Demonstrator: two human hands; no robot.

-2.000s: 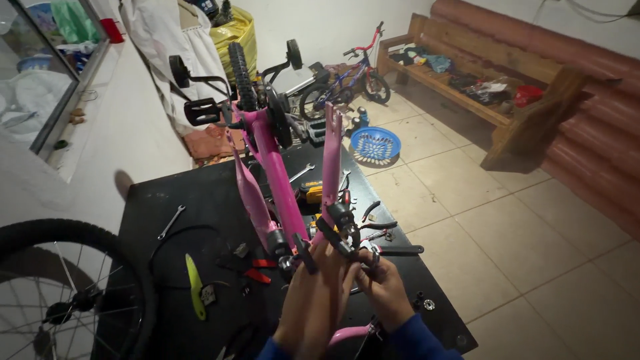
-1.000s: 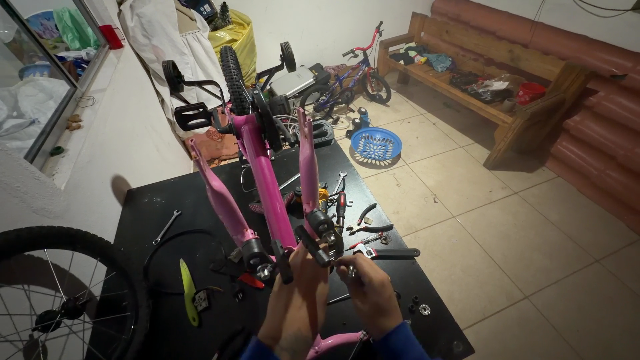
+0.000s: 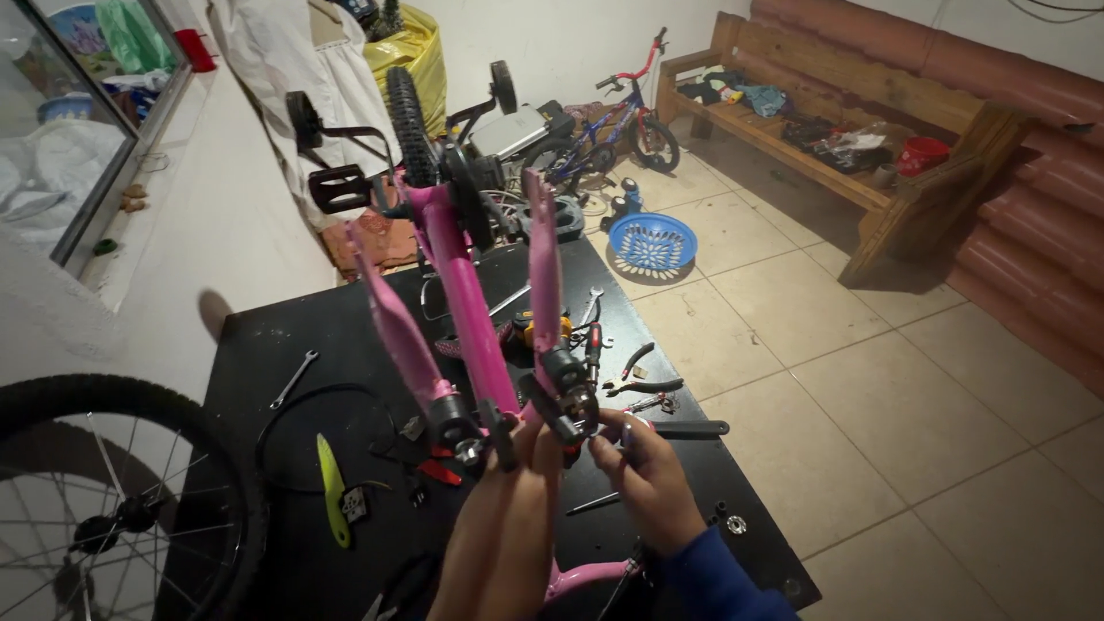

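Observation:
An upside-down pink bicycle frame [image 3: 470, 302] stands over the black table, its two fork legs pointing up and away. My left hand [image 3: 526, 461] is closed around the pink part at the near end of the frame, between the two fork legs' brake arms. The fingertips of my right hand [image 3: 638, 466] pinch at a brake arm [image 3: 556, 414] by the right fork leg; whether they hold a small part is hidden. A black-handled tool [image 3: 690, 428] lies just beyond my right hand, and pliers [image 3: 642, 379] lie farther back.
On the black table [image 3: 276, 319] lie a combination wrench [image 3: 294, 379], a yellow-green knife-like tool [image 3: 331, 492] and a thin black rod [image 3: 593, 504]. A spoked wheel [image 3: 246, 483] is at the left. A blue basket [image 3: 653, 241] and a wooden bench [image 3: 793, 172] stand on the floor beyond.
The pink frame and its fork have tilted back and forth, the fork legs now leaning farther left than two seconds ago. Both hands have stayed at the fork's brake area.

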